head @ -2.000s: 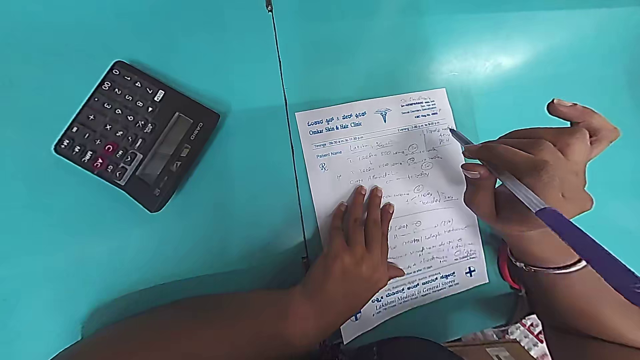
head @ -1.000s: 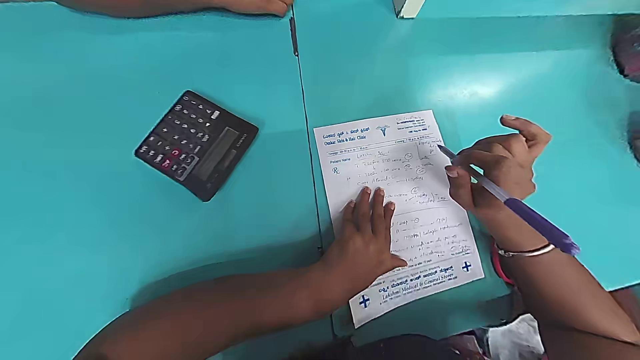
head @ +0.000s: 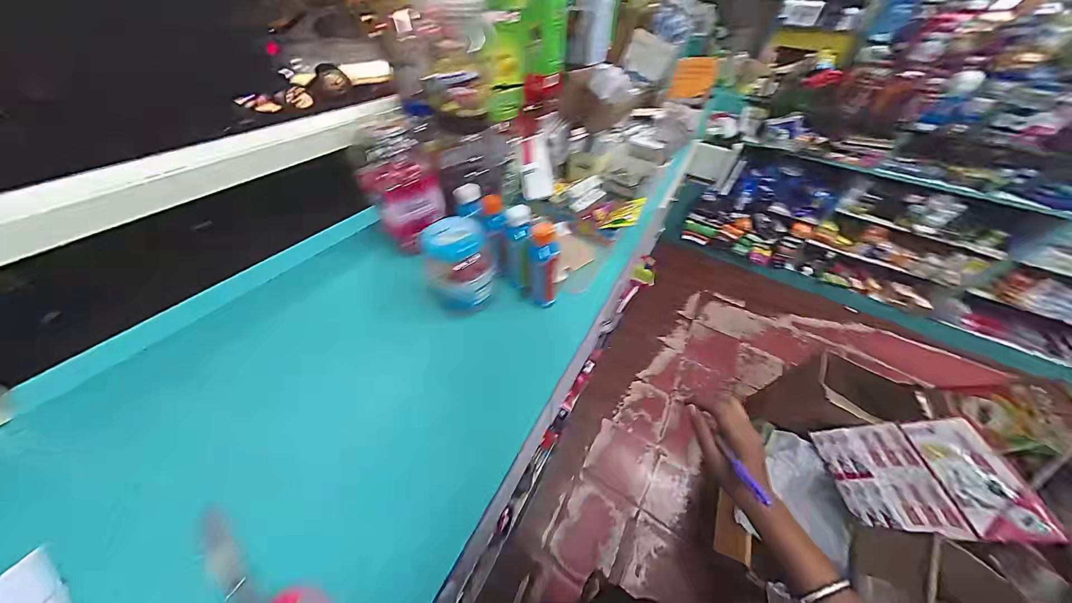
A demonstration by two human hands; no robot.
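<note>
My right hand point(head: 727, 435), with a bangle at its wrist, is over the floor at the lower right, beside the cardboard boxes. A purple pen point(head: 744, 477) is held in it, its end pointing back along the forearm. My left hand is out of view. At the bottom left, a corner of white paper point(head: 35, 579) lies on the turquoise counter point(head: 276, 402). Near it is a blurred item with a red part point(head: 300, 595), too smeared to name.
On the counter stand a blue-lidded tub point(head: 459, 266), bottles with orange and white caps point(head: 544, 266) and a pink jar point(head: 409, 197). Open cardboard boxes point(head: 825, 389) with a printed pink-and-white sheet point(head: 930, 477) sit at right. Stocked shelves point(head: 888, 226) line the back; red tiles point(head: 620, 456) cover the floor.
The view has swung widely to the counter's far end and the shop floor. My right hand has left the written sheet with the pen still in it. My left hand, earlier flat on that sheet, has gone from view.
</note>
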